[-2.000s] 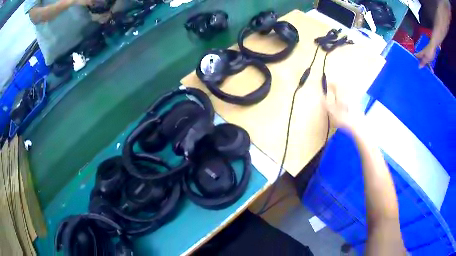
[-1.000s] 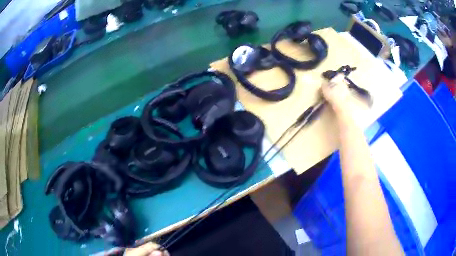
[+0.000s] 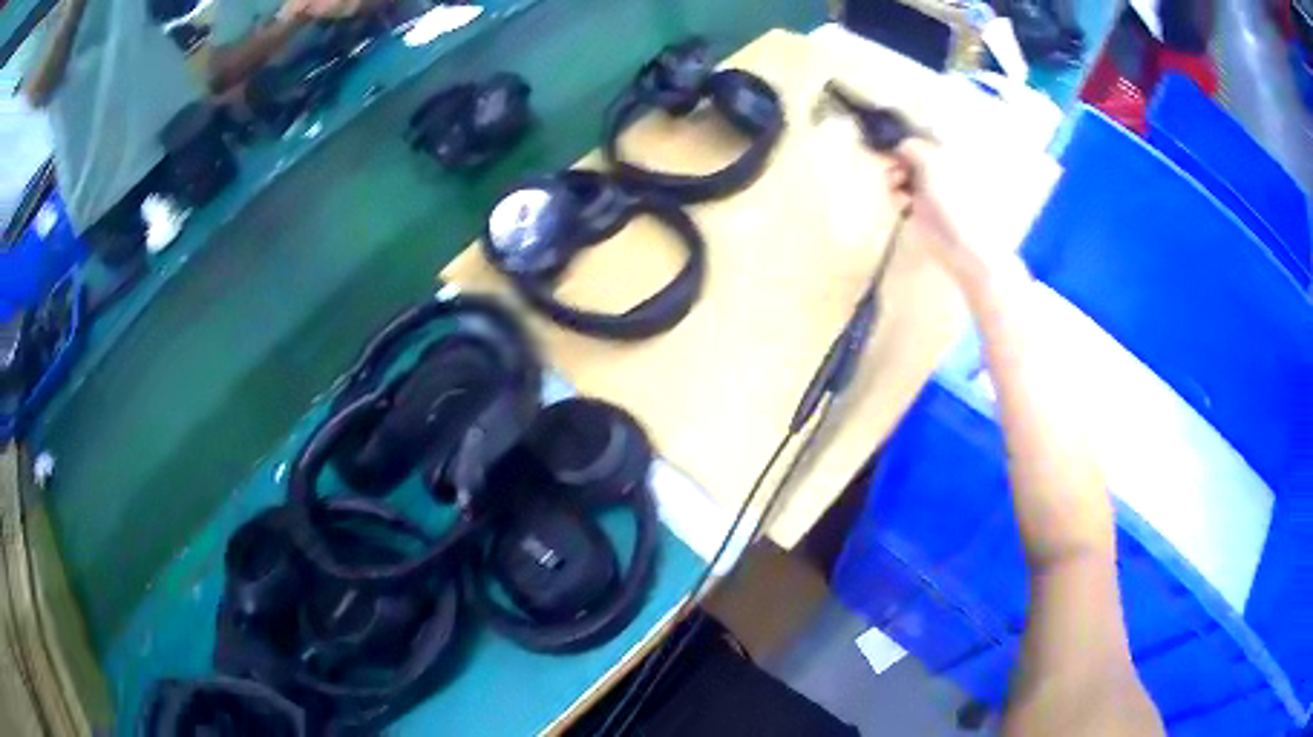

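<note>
My right hand point(image 3: 922, 195) is over the far right part of the cardboard sheet point(image 3: 749, 338) and closed on black audio cables point(image 3: 785, 454). Short dark ends stick out beyond the fingers. The cables run down together, with in-line boxes point(image 3: 835, 367) partway along, over the bench edge toward the bottom of the picture. My left hand is out of the picture. Two black headphones point(image 3: 634, 310) lie on the cardboard, one with a silvery cup face. A heap of black headphones point(image 3: 540, 554) lies on the green bench at left.
Blue bins point(image 3: 1166, 274) stand at right, with a white liner point(image 3: 1152, 432). A folded black headphone point(image 3: 471, 118) lies on the green surface beyond. A dark screen-like rectangle point(image 3: 896, 29) is at the cardboard's far end. Another person's arm point(image 3: 267, 43) shows top left.
The view has shifted. My right hand holds the cables near their far ends, where a second ago it was just reaching them. My left hand, seen bottom left a second ago, is out of view.
</note>
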